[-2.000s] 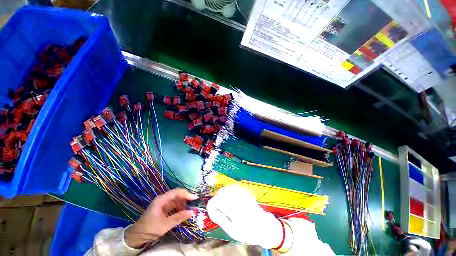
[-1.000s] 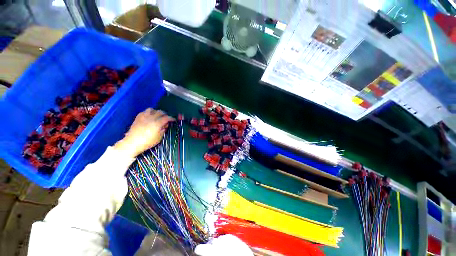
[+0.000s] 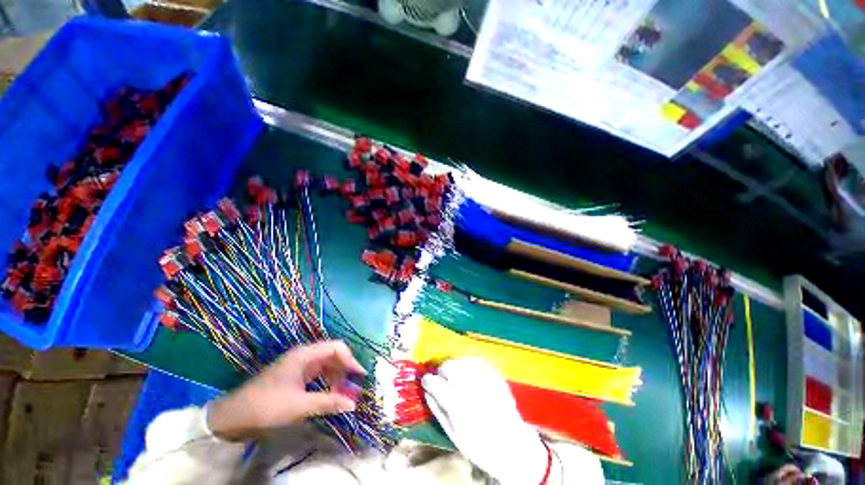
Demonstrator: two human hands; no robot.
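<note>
My left hand [image 3: 285, 390], bare, is at the lower centre over the tails of the fanned harnesses [image 3: 251, 284]. Its thumb and fingers are curled towards each other; a small blurred dark spot shows by the fingertips, and I cannot tell if it is held. My right hand [image 3: 479, 407], in a white glove, lies on the red wires [image 3: 560, 417], with its fingertips near their pale tips. Whether it grips a wire is not clear. Yellow wires [image 3: 531, 358] lie just beyond. Loose red-and-black connector housings [image 3: 394, 204] are piled behind.
A blue bin [image 3: 180, 189] of housings stands at left. Blue wires [image 3: 560, 242], white wires [image 3: 569, 223] and cardboard dividers [image 3: 555, 308] lie beyond the yellow. More harnesses [image 3: 697, 360] and a parts tray [image 3: 820, 369] are at right. Instruction sheets [image 3: 607, 76] hang above. Another person's hand shows lower right.
My left hand has come back from the connector heads of the fanned harnesses to the lower centre. My gloved right hand has moved up onto the red wires. The view has shifted.
</note>
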